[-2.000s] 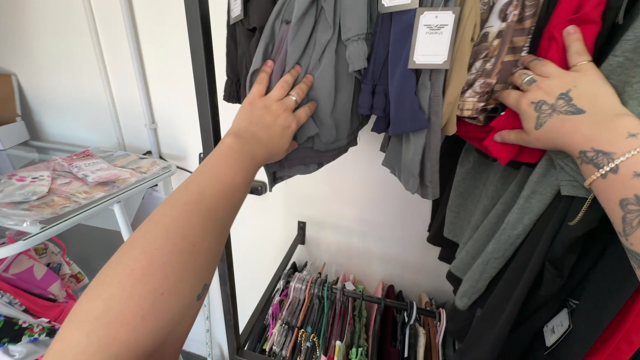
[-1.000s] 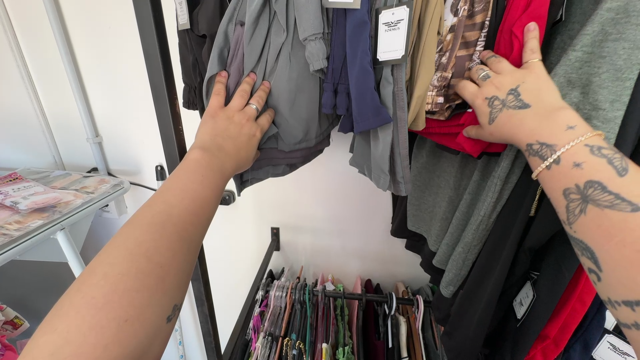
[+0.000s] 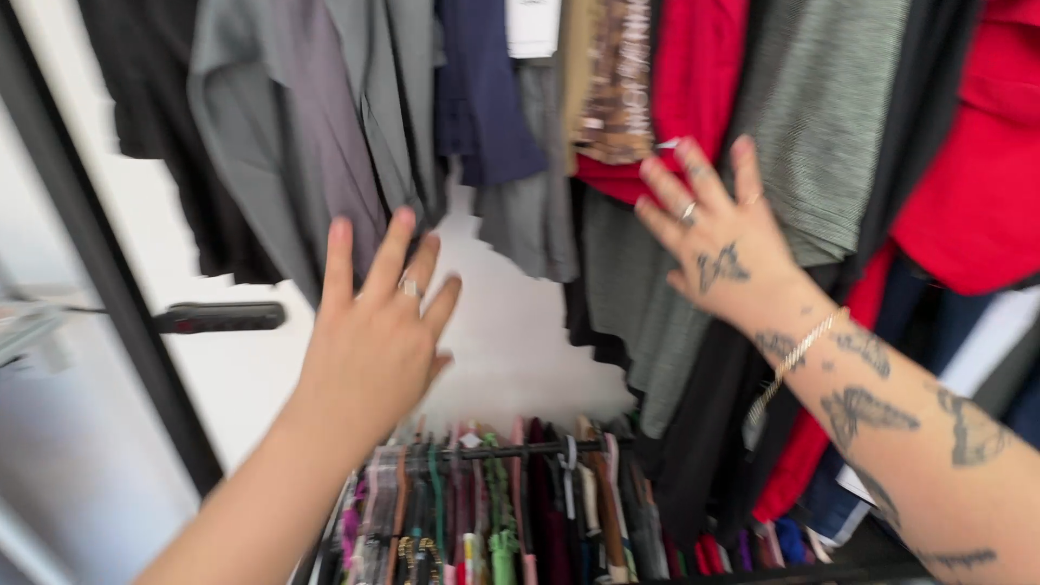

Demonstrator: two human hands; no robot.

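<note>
My left hand (image 3: 378,313), a ring on one finger, is spread with nothing in it, just below the hems of hanging grey garments (image 3: 268,146). My right hand (image 3: 719,223), with rings and a bracelet, has its fingers apart near the hem of a red garment (image 3: 699,73) and a brown patterned garment with lettering (image 3: 613,89). Whether its fingertips touch the cloth cannot be told. Between the hands hang a navy garment (image 3: 487,97) and a white tag (image 3: 532,28). A grey-green garment (image 3: 821,122) hangs right of my right hand.
A lower rail (image 3: 520,449) holds many clothes on hangers. A black upright post (image 3: 97,236) stands at left, with a short black bar (image 3: 223,317) beside it. Another red garment (image 3: 975,179) hangs at far right. A white wall (image 3: 520,349) shows behind.
My left hand has come away from the grey garments it lay against and is now lower. The right hand has moved off the red garment's front, down toward its hem. The view has shifted right.
</note>
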